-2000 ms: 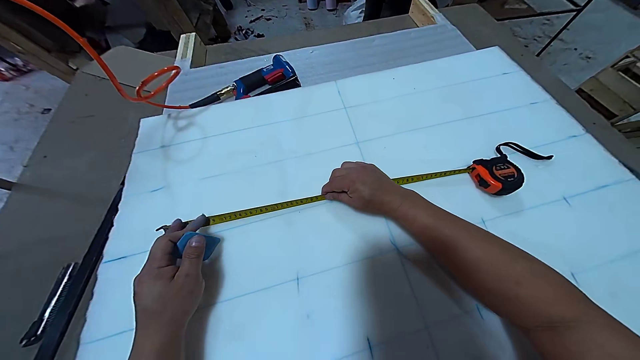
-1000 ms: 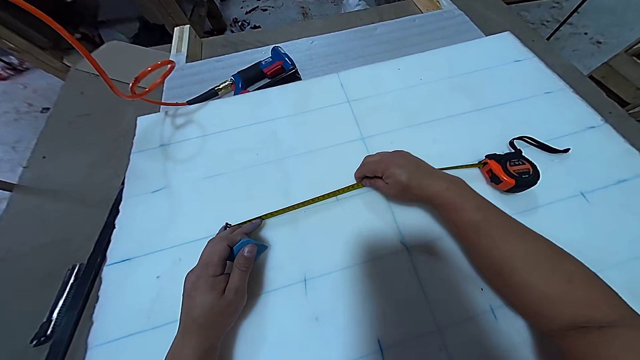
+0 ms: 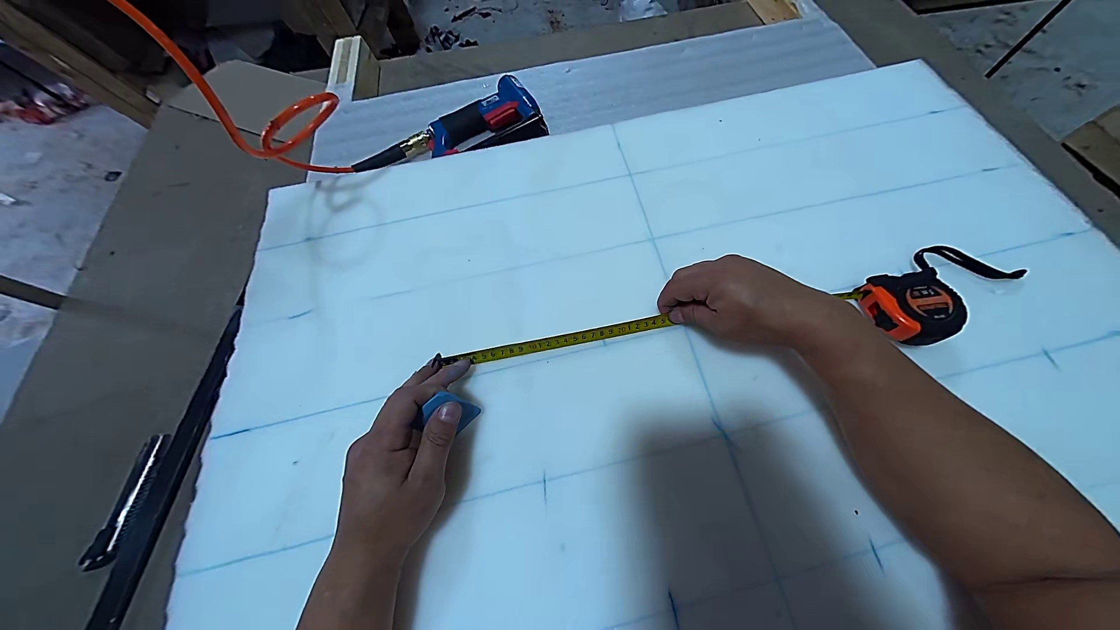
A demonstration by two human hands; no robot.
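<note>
A yellow tape measure blade [image 3: 569,339] lies across a white foam sheet [image 3: 525,262] marked with blue lines. My left hand [image 3: 398,464] holds a flat blue piece of chalk [image 3: 448,411] between thumb and fingers, and its fingertips touch the blade's hooked end. My right hand [image 3: 731,297] pinches the blade near a blue cross line. Beyond my right wrist, the blade runs into its orange and black case [image 3: 914,306], which rests on the sheet with a black wrist strap. My right forearm hides part of the sheet.
A blue and black air tool [image 3: 490,118] with an orange hose [image 3: 201,87] lies at the sheet's far edge. On the left are a black straight bar [image 3: 175,490] and a dark utility knife [image 3: 127,503]. A wooden block end [image 3: 353,68] stands behind the sheet.
My left hand has moved right across the sheet with the chalk and the blade's end. My right hand has also shifted right along the sheet, closer to the tape case.
</note>
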